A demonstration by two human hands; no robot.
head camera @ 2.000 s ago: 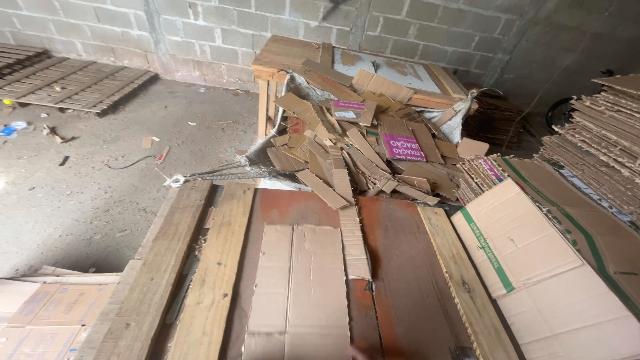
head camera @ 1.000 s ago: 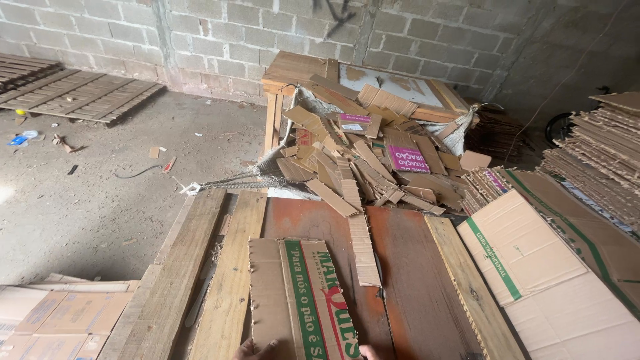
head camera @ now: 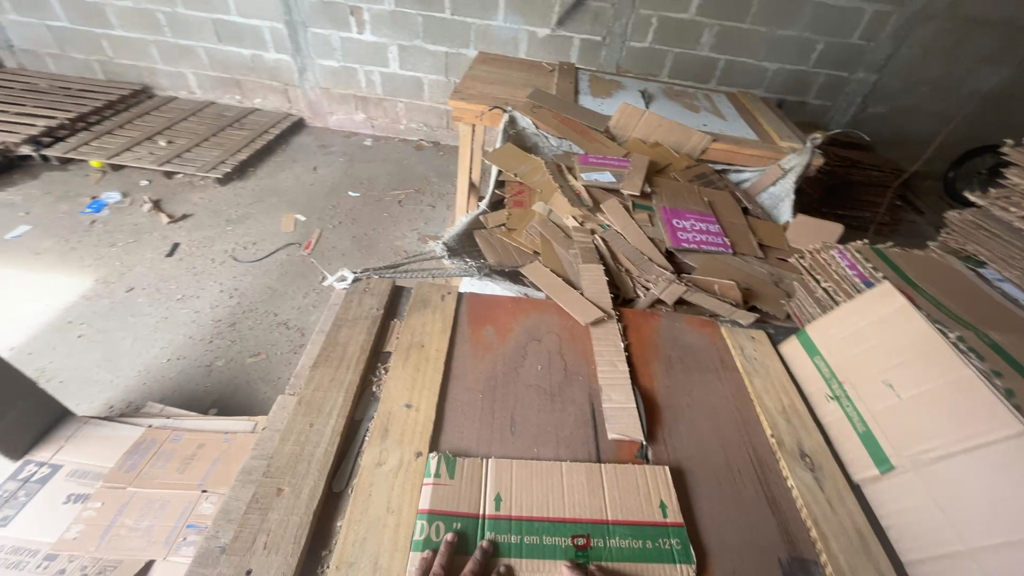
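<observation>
A flat cardboard panel [head camera: 560, 496] with green printed bands and arrows lies at the near edge of the wooden worktable [head camera: 528, 384]. The fingers of my left hand [head camera: 460, 558] are spread on its lower left part. Only fingertips of my right hand [head camera: 580, 570] show, touching the panel at the bottom edge of the view; the rest of that hand is cut off. Beyond the panel, a long corrugated cardboard strip [head camera: 614, 376] reaches over the tabletop from a heap of cardboard scraps [head camera: 632, 232] in a white woven sack [head camera: 480, 240].
Stacked cardboard sheets [head camera: 920, 400] lean along the table's right side, with a taller stack [head camera: 988, 216] behind. More flattened boxes [head camera: 168, 488] lie at lower left. Wooden pallets [head camera: 176, 132] and litter are on the floor; a wooden-framed table [head camera: 512, 80] stands by the block wall.
Both hands were at the near end of an upright cardboard panel with large lettering; the panel on the table now lies crosswise, showing green bands and arrows. Two seconds ago a plain brown face showed.
</observation>
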